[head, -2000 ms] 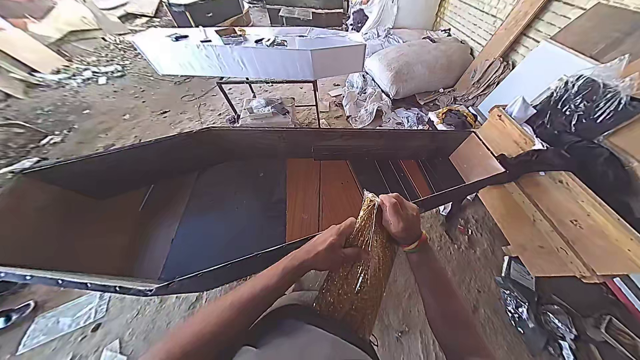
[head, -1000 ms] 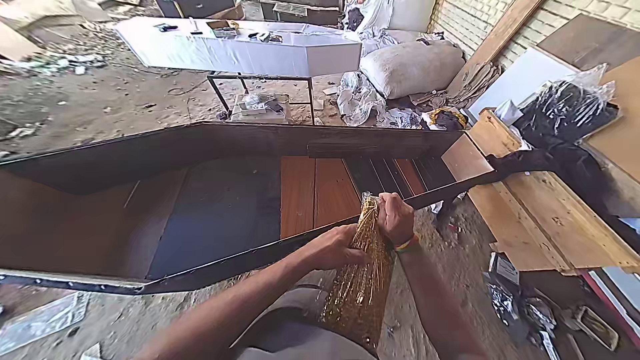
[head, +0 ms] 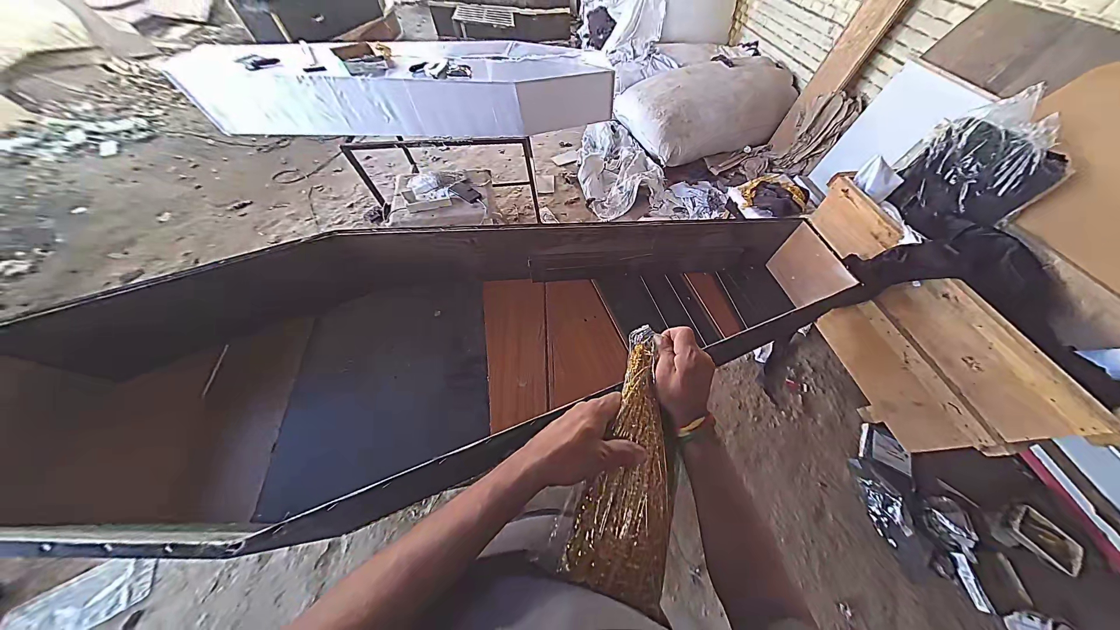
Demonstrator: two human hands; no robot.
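Note:
A bundle of gold tinsel fringe (head: 626, 516) hangs in front of my body, with a pale, bunched top end. My right hand (head: 684, 374) is closed around the bundle near that top. Lower on its other side, my left hand (head: 577, 442) has its thumb across the strands and its fingers against them. Just beyond both hands lies the near edge of an open, dark coffin-shaped wooden box (head: 376, 490). Its bottom is made of dark and reddish-brown boards (head: 516, 350). Part of the fringe is hidden behind my left hand.
Behind the box, a white-covered coffin-shaped box (head: 367, 105) rests on a metal stand (head: 529, 166) with small items on top. A stuffed white sack (head: 709, 109) lies at the back. Wooden panels (head: 971, 359), black cloth (head: 980, 254) and plastic-wrapped material (head: 980, 166) are at the right.
The fringe strands hang more spread out than two seconds ago, when the bundle looked smooth and wrapped. Both hands stay near its top.

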